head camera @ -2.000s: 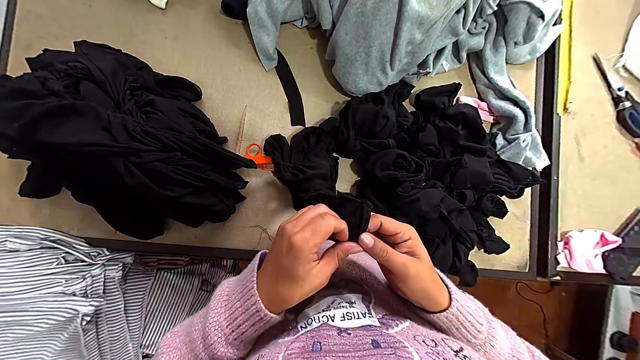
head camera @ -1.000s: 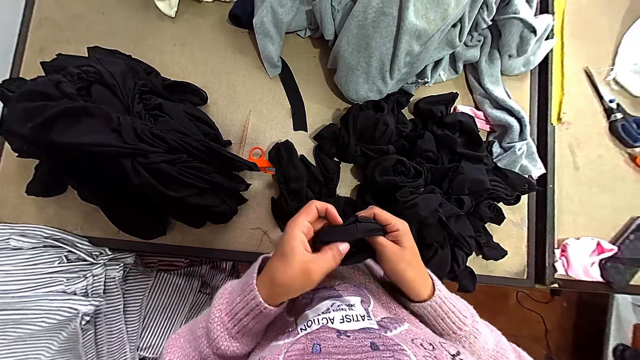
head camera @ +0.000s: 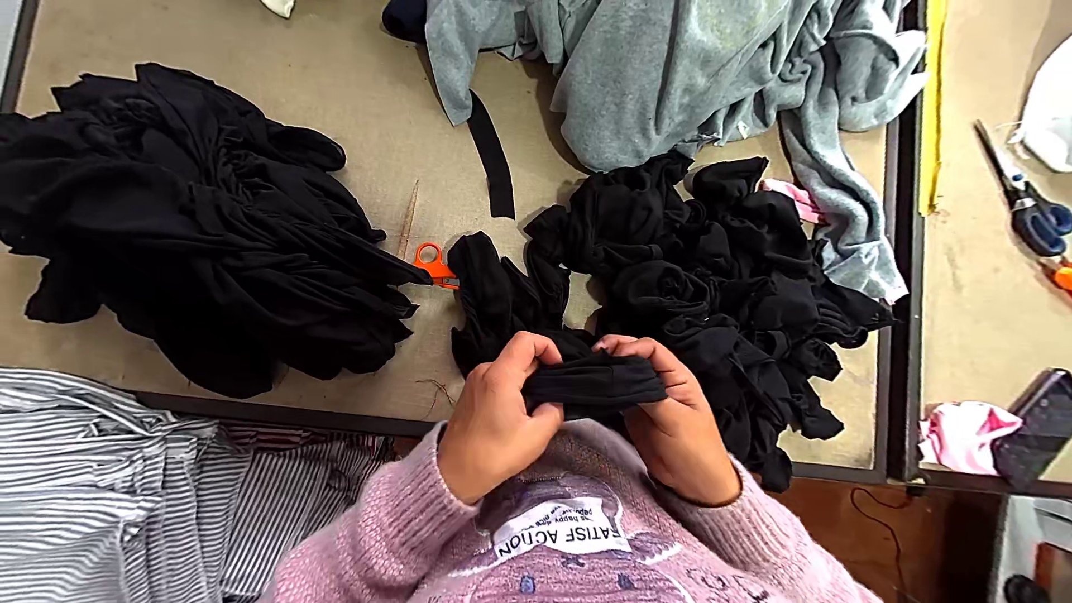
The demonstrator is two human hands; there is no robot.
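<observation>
My left hand (head camera: pixel 507 414) and my right hand (head camera: pixel 674 410) grip the two ends of a folded black fabric band (head camera: pixel 593 381), held level close to the chest. More black fabric (head camera: pixel 494 293) extends from behind the band onto the table. A heap of bunched black fabric pieces (head camera: pixel 695 276) lies just beyond my right hand. To the left sits a larger black fabric pile (head camera: pixel 193 226). Small orange-handled thread snips (head camera: pixel 435 266) lie at its right edge, their tips partly under the cloth.
Grey knit fabric (head camera: pixel 670 75) covers the table's back, near a black strip (head camera: pixel 492 159). Striped fabric (head camera: pixel 75 486) lies at the lower left. Past the dark table edge (head camera: pixel 904 251) are a yellow tape (head camera: pixel 934 109), dark-handled scissors (head camera: pixel 1026 201) and pink cloth (head camera: pixel 967 435).
The fabric between my hands was bunched at the fingertips two seconds ago. It is now spread into a flat band, and my hands are farther apart.
</observation>
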